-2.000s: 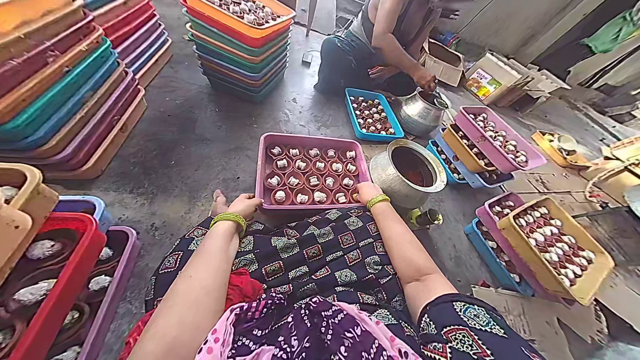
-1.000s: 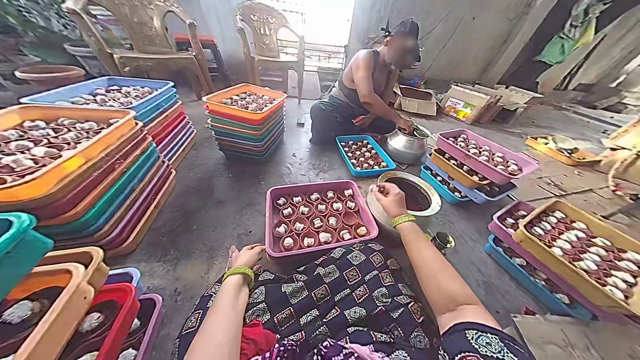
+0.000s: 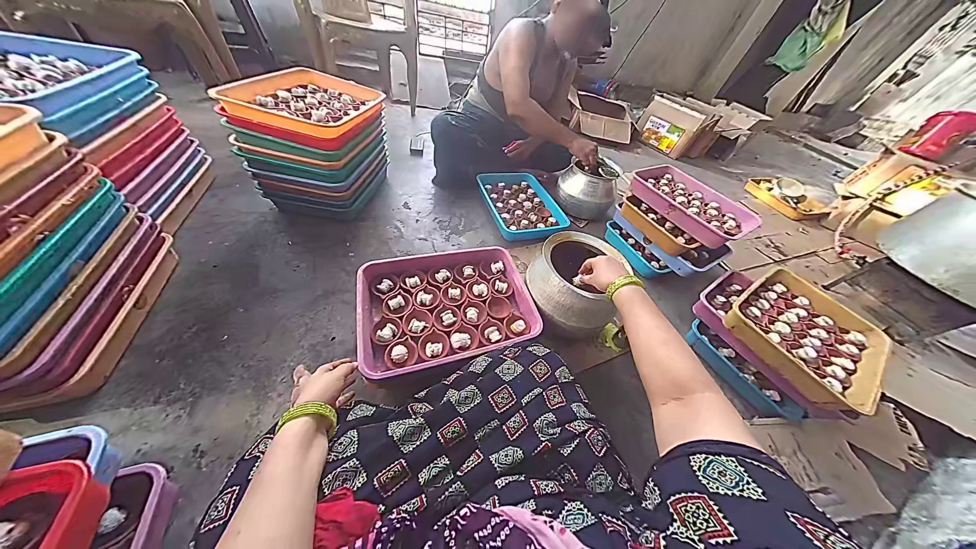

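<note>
A pink plastic tray [image 3: 364, 320] lies in front of me, filled with small round clay cups [image 3: 499, 306], most with a white piece inside; one cup at the right side looks bare. Beside its lower left corner is my left hand [image 3: 326, 383], fingers apart, nothing held. My right hand [image 3: 598, 273] is over the mouth of a round metal pot [image 3: 560, 301] just right of the tray. A small whitish piece shows pinched at its fingertips. Dark contents are visible in the pot.
Stacked coloured trays stand at left [image 3: 114, 305] and back left [image 3: 305, 171]. Another person [image 3: 518, 91] sits behind, a hand at a second metal pot [image 3: 585, 191], near a blue tray [image 3: 488, 210]. More filled trays [image 3: 862, 381] are at right, with cardboard boxes [image 3: 671, 126] behind.
My right hand has moved from the pot's near rim to over its mouth. Two seconds ago both hands were at the pink tray's near corners. The view has tilted up since then.
</note>
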